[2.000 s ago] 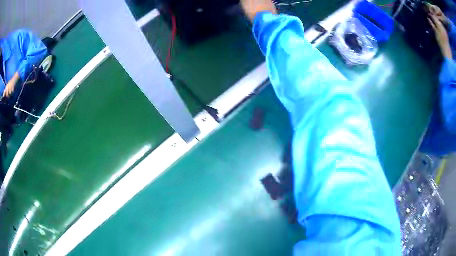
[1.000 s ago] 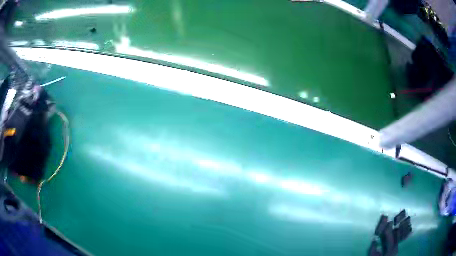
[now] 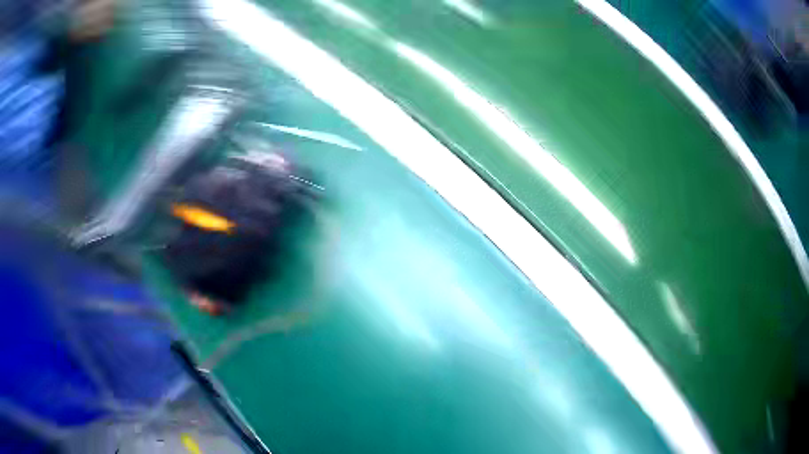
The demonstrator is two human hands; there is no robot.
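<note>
A bulky black unit (image 3: pixel 244 253) with a short amber strip (image 3: pixel 204 217) on top lies on the green bench (image 3: pixel 355 390) at the left, strongly blurred. A pale, thin wire (image 3: pixel 266 328) curves from it over the bench towards the front edge. A white wire (image 3: pixel 315 136) sticks out beyond the unit's far side. Neither my left hand nor my right hand can be made out in the picture.
A grey post (image 3: pixel 164 160) stands beside the unit. A white edge strip (image 3: pixel 523 244) separates the bench from the green conveyor (image 3: pixel 568 133). Blurred blue clothing (image 3: pixel 53 328) fills the lower left. Another person's hand (image 3: pixel 93 18) seems to show at top left.
The view has swung left; the black unit stands further into the picture. The dark foam pads, the blue bin and my raised sleeve are out of view.
</note>
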